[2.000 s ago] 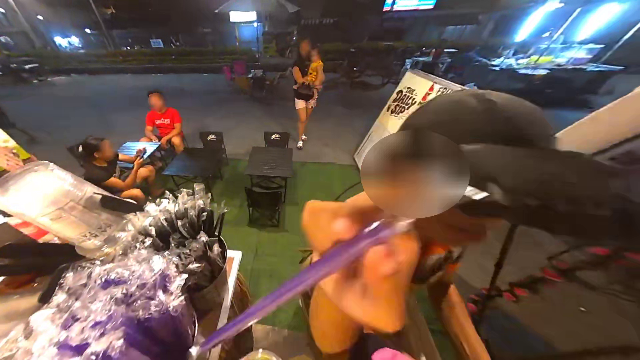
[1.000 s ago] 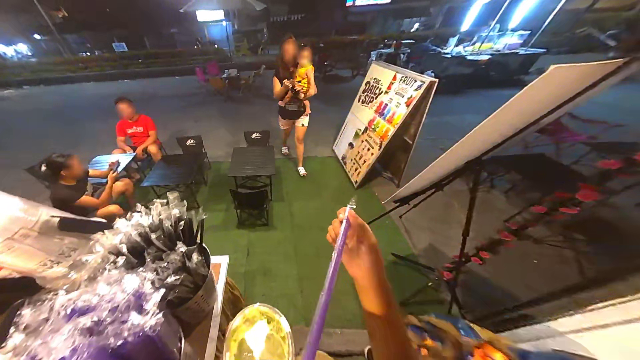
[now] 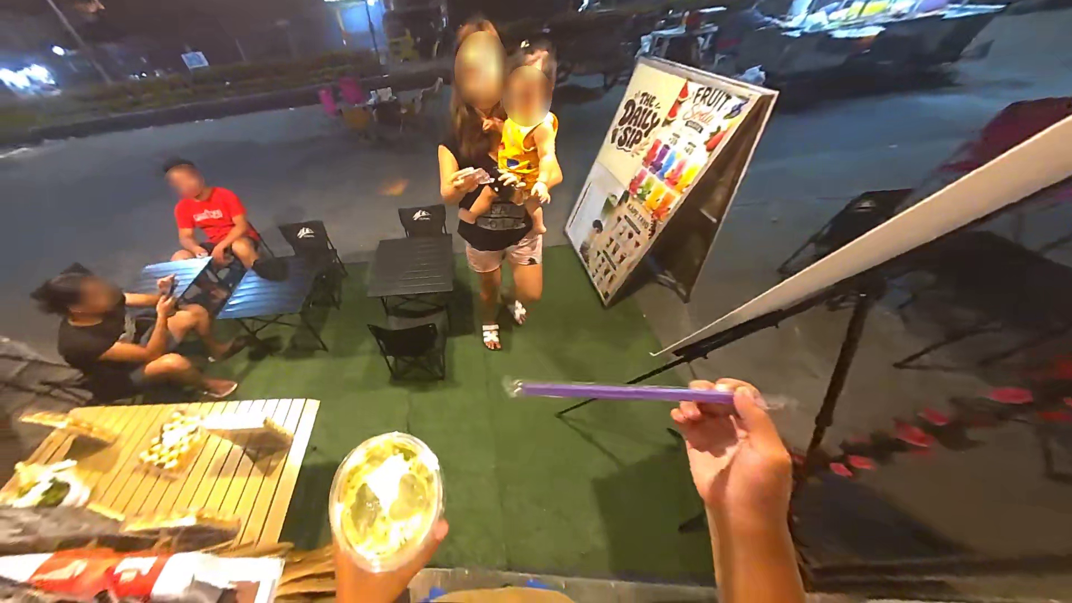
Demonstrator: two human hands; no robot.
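A purple drinking straw (image 3: pixel 620 392) in a clear wrapper lies level between the thumb and fingers of my right hand (image 3: pixel 737 444), right of centre. Its free end points left. My left hand (image 3: pixel 385 561) is wrapped around a clear lidded plastic cup (image 3: pixel 387 502) with a yellow-green drink, at the bottom left of centre. The cup is upright and seen from above; it hides most of the left fingers. Straw and cup are apart.
A slatted wooden table (image 3: pixel 285 469) with snacks is at lower left. Black folding tables (image 3: pixel 410 266) and chairs stand on green turf (image 3: pixel 519 435). A person (image 3: pixel 494 201) carrying a child faces me. Two people sit left. A menu board (image 3: pixel 662 176) and an easel (image 3: pixel 846 368) stand right.
The straw has turned from steep to level in my right hand. My left hand now shows around the cup. The person with the child has come nearer. The view has shifted away from the wrapped straws.
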